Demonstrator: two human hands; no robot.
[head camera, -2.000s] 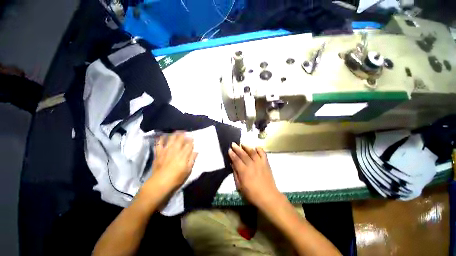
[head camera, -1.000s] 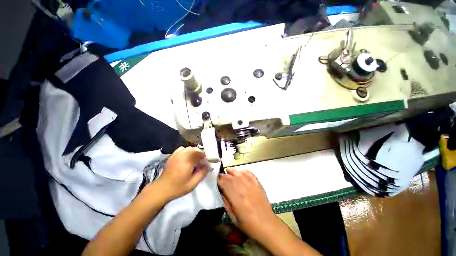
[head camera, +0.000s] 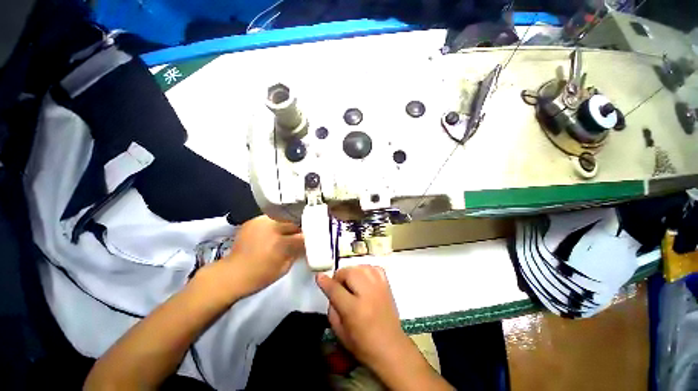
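Observation:
The black cloth with a white reverse (head camera: 145, 256) lies over the table's left part and hangs off its front edge. My left hand (head camera: 264, 253) is on this cloth, left of the sewing machine's (head camera: 357, 143) needle area, its fingertips partly hidden behind the white guard (head camera: 318, 238). My right hand (head camera: 360, 302) is just in front of the guard, thumb and forefinger pinched close together at the cloth's edge. The needle and what lies under the presser foot are hidden by the machine head.
A fanned stack of black-and-white cut pieces (head camera: 574, 256) lies on the table at right. A brown wooden board (head camera: 574, 344) is below it. A yellow item (head camera: 680, 256) is at the right rim. A blue trough edge (head camera: 344, 30) runs behind the table.
The view has moved closer to the machine head. Both hands have come to the needle area, and the cloth lies turned further with more white showing.

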